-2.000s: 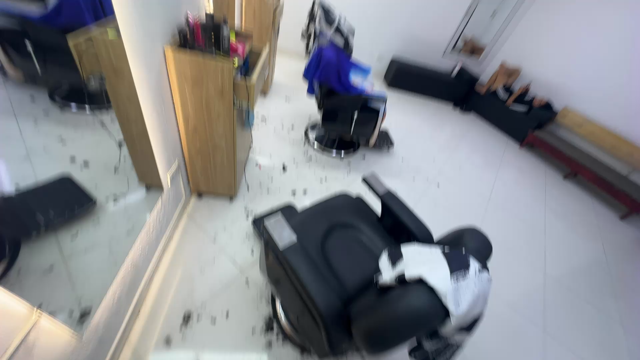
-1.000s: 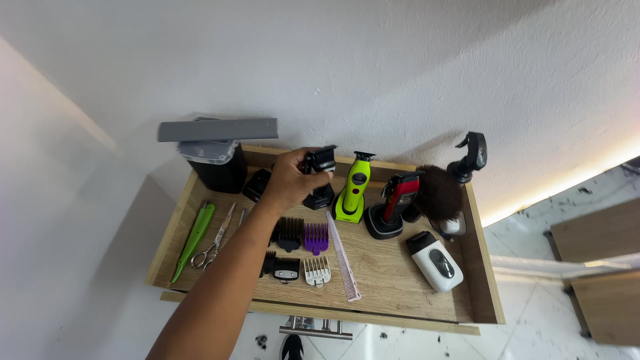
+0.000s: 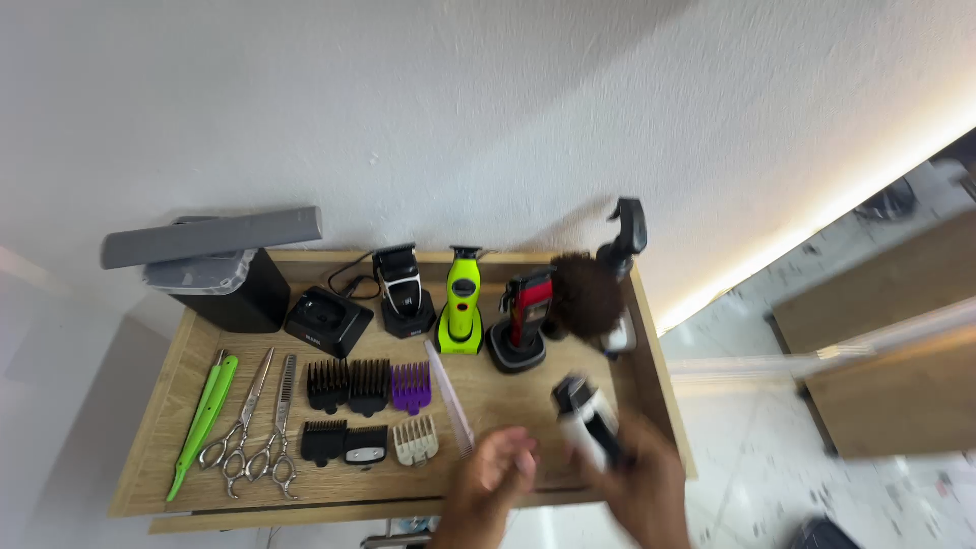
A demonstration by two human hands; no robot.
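Note:
My right hand point(image 3: 648, 476), blurred, grips a white and black electric shaver point(image 3: 591, 423) over the right front of the wooden tray. To its left, my left hand point(image 3: 496, 476) is empty with its fingers apart, near the lower end of a pale comb point(image 3: 451, 396). Behind them stand a black hair clipper point(image 3: 402, 282), a lime-green trimmer point(image 3: 462, 297) and a red and black clipper point(image 3: 530, 309), each on a stand. Several clipper guards point(image 3: 369, 385) lie left of the comb, beside two pairs of scissors point(image 3: 248, 412) and a green razor point(image 3: 204, 419).
At the back left are a black container point(image 3: 263, 297), a grey bar-like object point(image 3: 213, 238) across its top and an unoccupied charging base point(image 3: 328, 319). A brown brush point(image 3: 587, 296) and a black spray nozzle point(image 3: 629, 229) stand at the back right. The wall point(image 3: 473, 122) rises behind.
The hand that was at the black clipper has left it standing on its base. The white shaver, lying at the tray's right before, is now in my right hand. Both hands are now at the front.

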